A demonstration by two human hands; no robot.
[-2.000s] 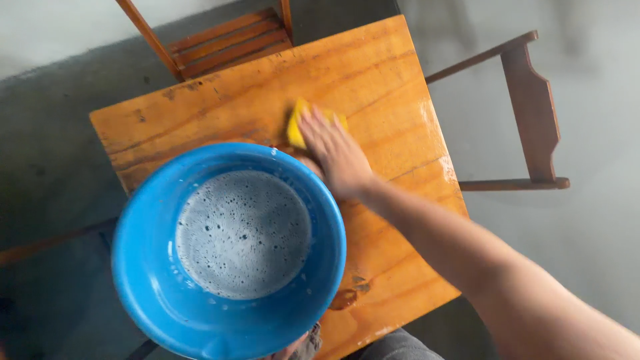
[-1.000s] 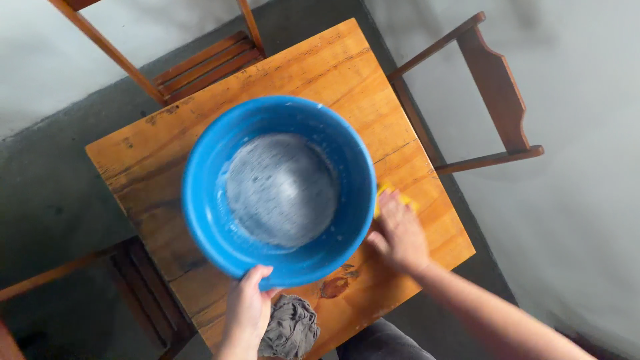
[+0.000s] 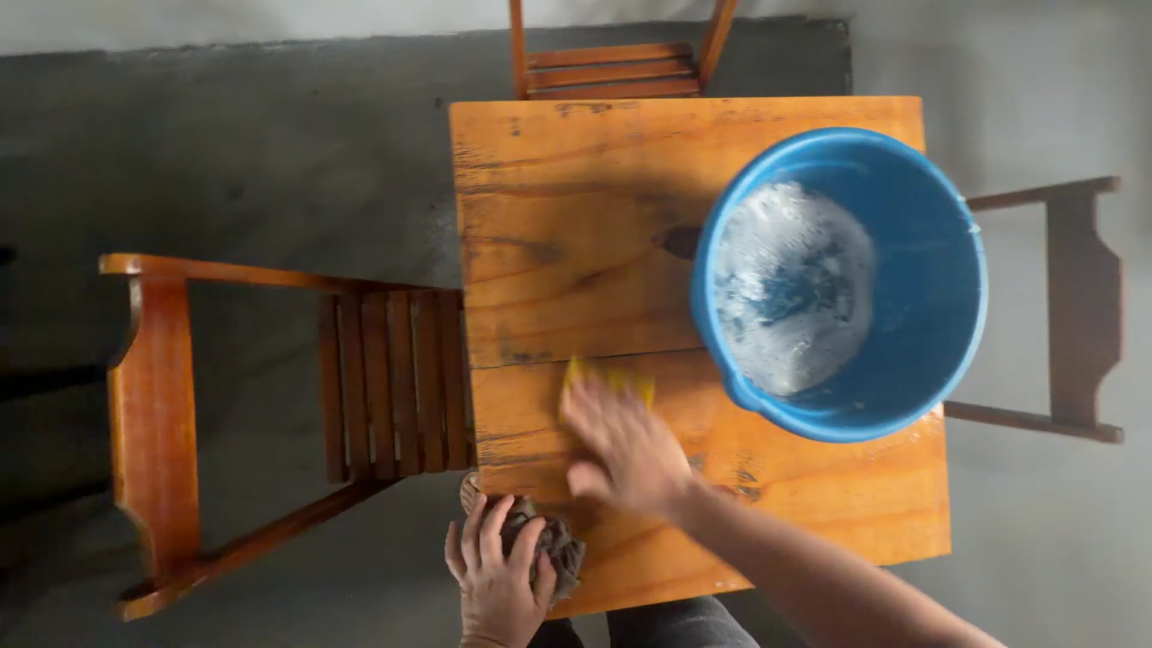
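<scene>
A blue plastic basin (image 3: 927,270) with sudsy water stands on the right part of a square wooden table (image 3: 576,297). My right hand (image 3: 625,441), blurred, presses a yellow cloth or sponge (image 3: 637,385) flat on the tabletop left of the basin; the fingers cover most of it. At the table's near left corner, my left hand (image 3: 504,567) rests with bent fingers on a crumpled grey-brown cloth (image 3: 562,553). Whether its fingers grip the cloth or only lie on it, I cannot tell.
Wooden chairs stand around the table: one at the left (image 3: 157,423), one at the far side (image 3: 612,72) and one at the right (image 3: 1071,306). A pale wall runs beyond the grey floor. My legs are at the near edge.
The basin has moved to the right side of the table. My left hand has let go of its rim and come to the grey-brown cloth. My right hand has moved left with the yellow piece. The view has turned.
</scene>
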